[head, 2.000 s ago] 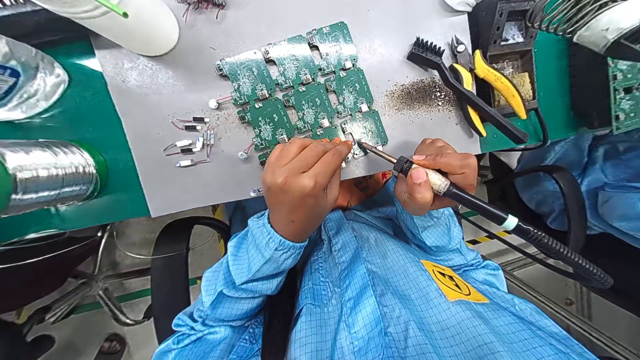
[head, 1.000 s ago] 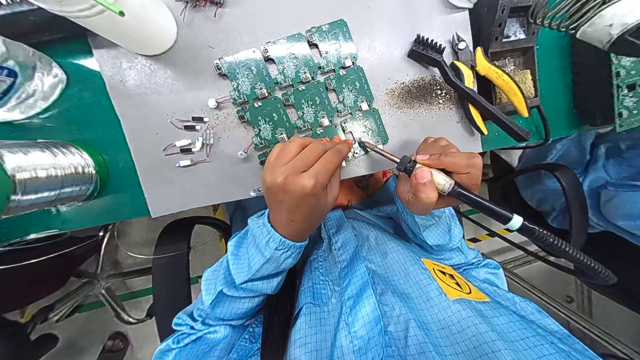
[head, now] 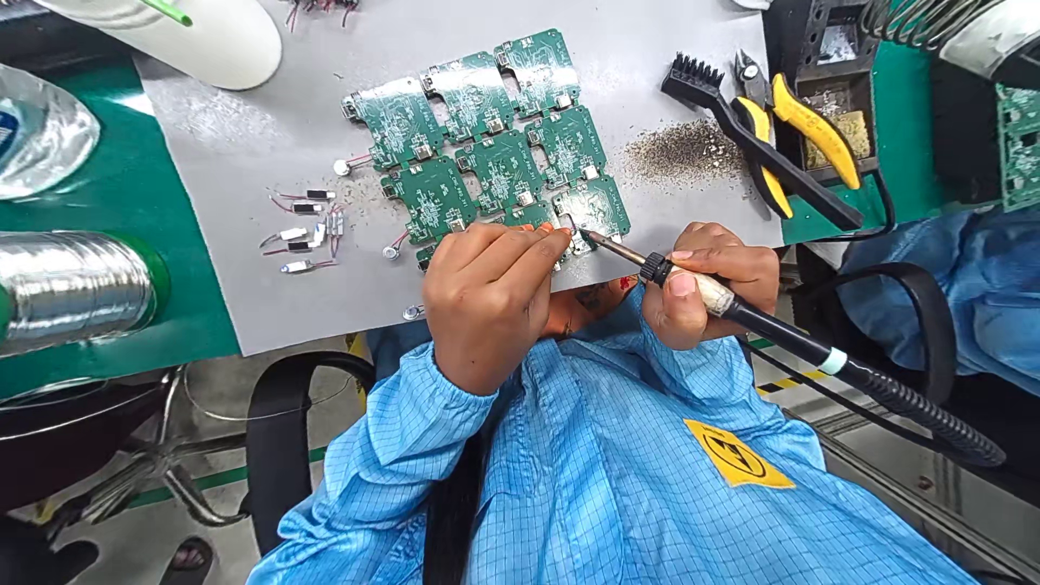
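Note:
My right hand (head: 708,284) grips a soldering iron (head: 705,292) by its handle, and the iron's tip is at the near edge of the lower right board in a panel of green circuit boards (head: 496,171). Close to that tip, my left hand (head: 497,292) has its fingertips pinched together over the near boards. What it pinches is mostly hidden; a thin wire seems to show at the fingertips. Round parts with red wires (head: 342,167) lie along the panel's left side. Several small wired components (head: 307,209) rest on the grey mat further left.
A black brush (head: 756,146) lies over yellow-handled cutters (head: 815,130), beside scattered dark grains (head: 686,154). A sponge tray (head: 845,138) stands behind them. At the left are a solder wire spool (head: 77,284) and a white container (head: 203,41). Another person's blue sleeve (head: 967,276) is at the right.

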